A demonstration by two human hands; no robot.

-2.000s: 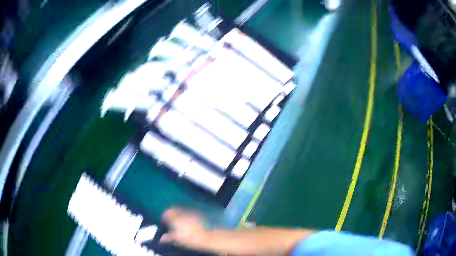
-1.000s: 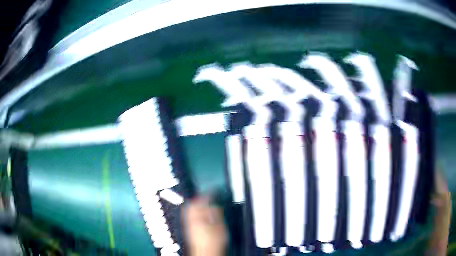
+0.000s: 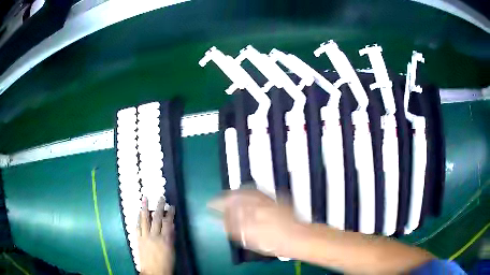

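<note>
Long white parts (image 3: pixel 332 172) lie side by side in the grooves of the slotted black tray (image 3: pixel 436 161); several have bent end arms (image 3: pixel 231 70) sticking past its far edge. A shorter white bar (image 3: pixel 232 156) lies in the leftmost groove. The small-parts tray (image 3: pixel 174 145) to the left holds two rows of small white pieces (image 3: pixel 128 161). My left hand (image 3: pixel 156 236) rests on the near part of these rows, fingers slightly apart. My right hand (image 3: pixel 258 217), blurred, is over the slotted tray's near left part, fingertips pointing left; I cannot tell whether it holds anything.
A pale metal rail (image 3: pixel 70 146) runs behind and under the trays. The surface under them is green, with a yellow line (image 3: pixel 99 220) at the left and another at the lower right. A curved white band (image 3: pixel 107 24) crosses the top left.
The view has shifted and sharpened. My right hand has moved left from the slotted tray's right edge to its left part. My left hand now lies on the small pieces; the loose-looking angled piece there no longer shows.
</note>
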